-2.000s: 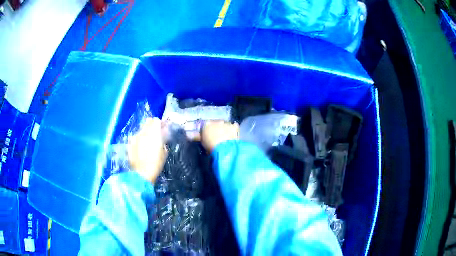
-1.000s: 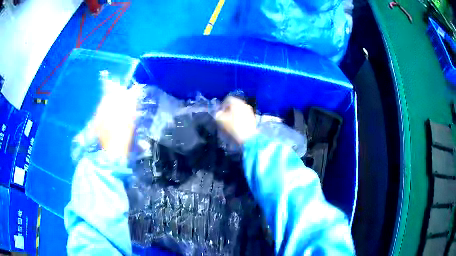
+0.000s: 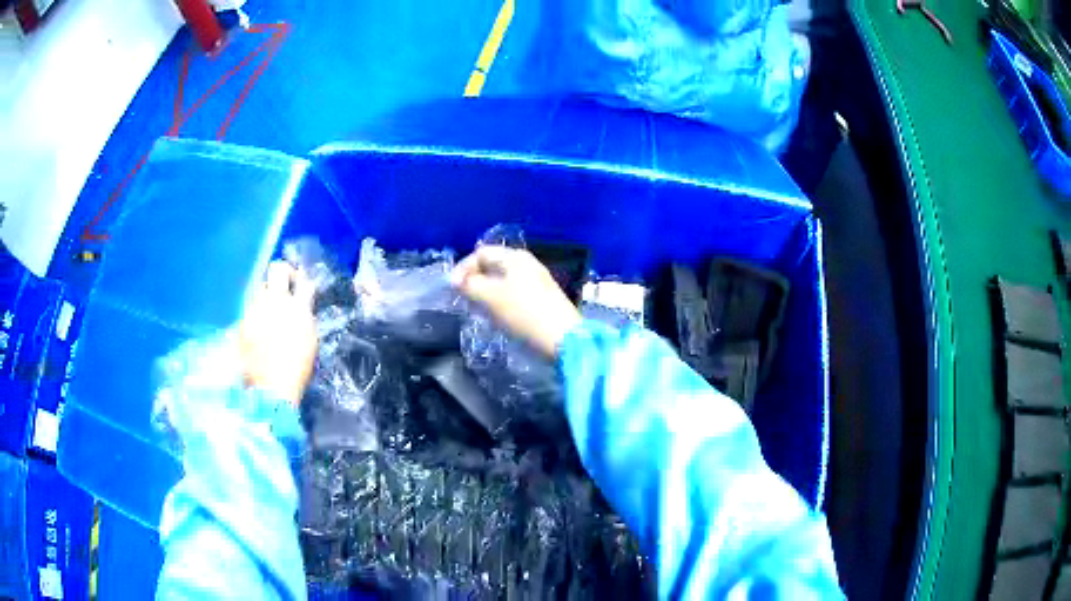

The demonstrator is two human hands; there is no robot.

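Observation:
A deep blue carton (image 3: 564, 153) stands open in front of me. Black housings (image 3: 470, 517) lie in it under clear crinkled bags. My right hand (image 3: 517, 294) is over the middle of the carton, its fingers closed on a clear plastic bag (image 3: 405, 282). My left hand (image 3: 280, 335) is at the carton's left side, beside crinkled clear plastic; its fingers are blurred and I cannot tell whether they hold it. Loose black housings (image 3: 748, 308) stand at the right inside the carton.
A long green bench (image 3: 940, 352) runs along the right, with a column of dark housings (image 3: 1039, 429) on it. A blue plastic-covered bundle (image 3: 705, 59) lies behind the carton. Blue boxes (image 3: 53, 552) stand at the left, and a red post (image 3: 200, 21) shows at upper left.
Both hands moved apart from their earlier place near the carton's middle, left hand to the left wall. The plastic has shifted, showing more bagged housings. The view has moved slightly toward the bench.

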